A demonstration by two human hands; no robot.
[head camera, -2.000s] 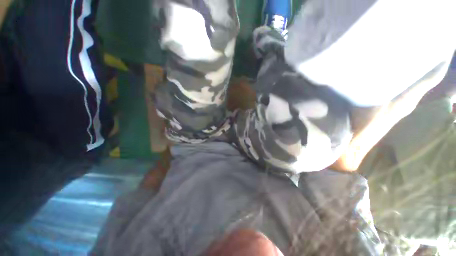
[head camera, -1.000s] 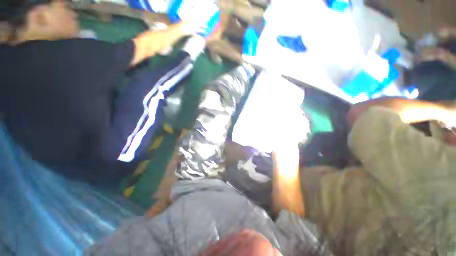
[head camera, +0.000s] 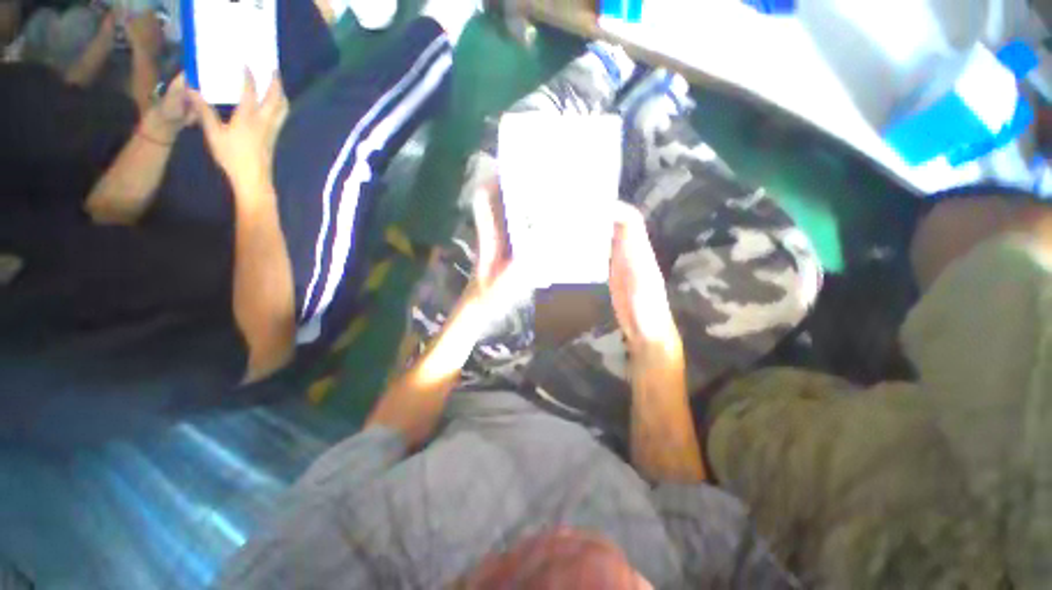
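A plain white box or carton (head camera: 561, 196), overexposed so that no detail shows, is held upright between my two hands above my camouflage-trousered legs. My left hand (head camera: 491, 242) grips its left side. My right hand (head camera: 631, 267) grips its right side. The fingers behind the box are hidden. I cannot tell whether the box is open or closed.
A person at the left holds a blue-and-white box (head camera: 234, 46). A white-topped pallet (head camera: 796, 69) at the upper right bears a bright blue and white item (head camera: 960, 113). A khaki-trousered leg (head camera: 842, 461) is close on my right. The floor (head camera: 456, 138) is green.
The view has steadied and shifted. Both my hands are now in view on the white box over my lap; before, only one arm showed, with a white item. The neighbour's box has come into view.
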